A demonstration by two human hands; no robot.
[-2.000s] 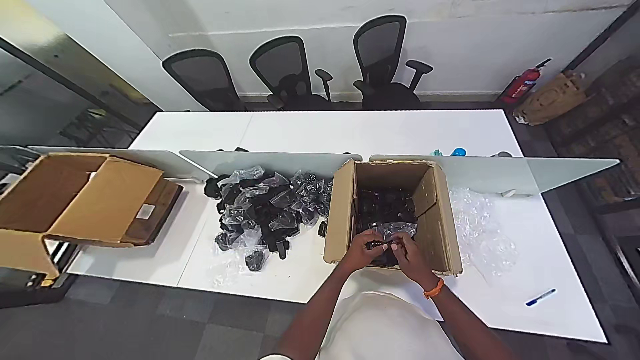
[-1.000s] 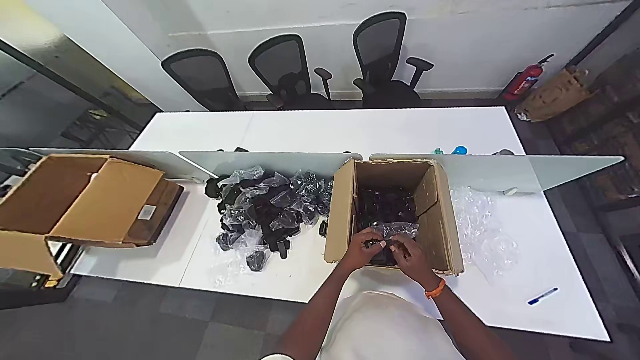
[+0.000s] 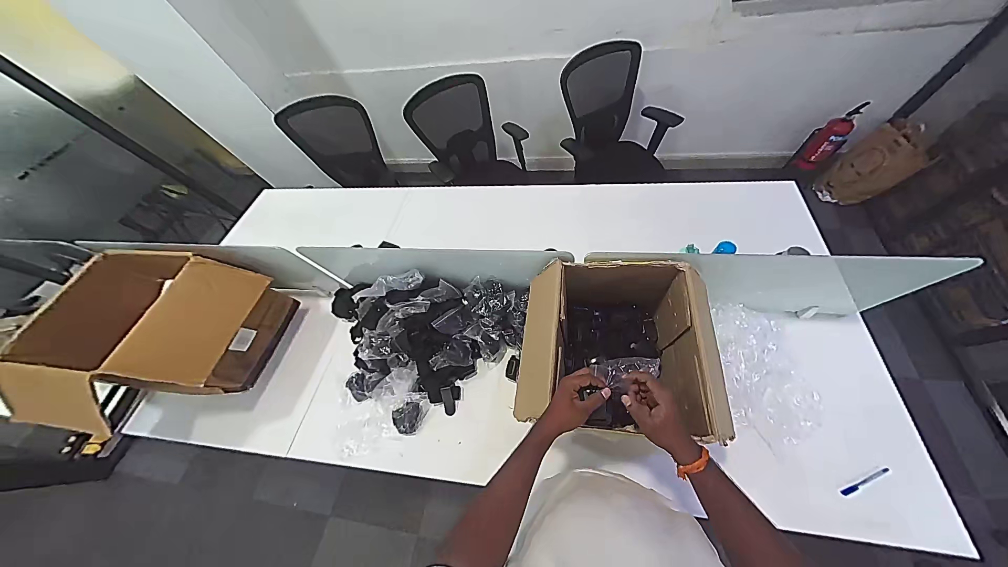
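Over the near end of an open cardboard box (image 3: 543,346), my left hand (image 3: 579,402) and my right hand (image 3: 652,405) pinch a clear plastic bag (image 3: 626,370) between them. The right wrist wears an orange band. What the bag holds is too small to tell. Dark items (image 3: 610,331), some of them glossy, lie inside the box below my hands. Left of the box a pile of black items in clear plastic bags (image 3: 429,331) is spread on the white table. Crumpled clear plastic (image 3: 764,378) lies to the right of the box.
A second open cardboard box (image 3: 189,315) is at the table's left end. Glass dividers (image 3: 787,283) run along the table behind the boxes. A blue pen (image 3: 865,481) lies near the right edge. Chairs (image 3: 602,102) and a fire extinguisher (image 3: 827,142) are beyond the table.
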